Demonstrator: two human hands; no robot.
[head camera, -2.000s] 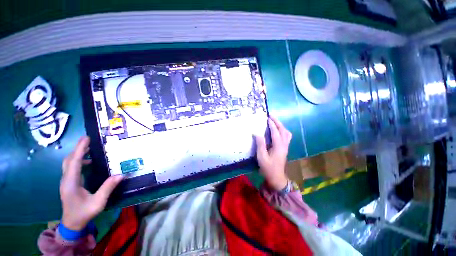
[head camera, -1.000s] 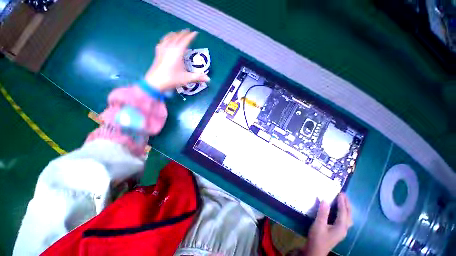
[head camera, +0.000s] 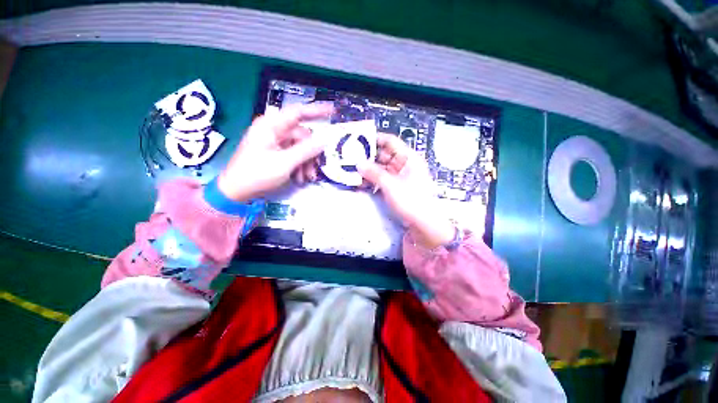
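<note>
A white cooling fan (head camera: 349, 151) with a dark ring is held above the open laptop base (head camera: 354, 228). My left hand (head camera: 272, 153) holds the fan's left side, its upper fingers spread and a little blurred. My right hand (head camera: 400, 175) grips the fan's right edge between thumb and fingers. The black-edged base lies on the green bench, motherboard at the top, bright silvery area below. The hands and fan hide its upper left part. A small green board (head camera: 279, 211) shows at its lower left.
Spare fans (head camera: 189, 122) with thin black leads lie on the bench to the left. A flat pale ring (head camera: 582, 179) lies right of the base. Clear shiny plastic trays (head camera: 650, 228) stand at the far right. A grey ribbed strip (head camera: 315, 49) runs along the bench's far edge.
My left hand has come from the spare fans to above the base with a fan. My right hand has left the base's lower right edge and taken hold of the fan. The view has turned.
</note>
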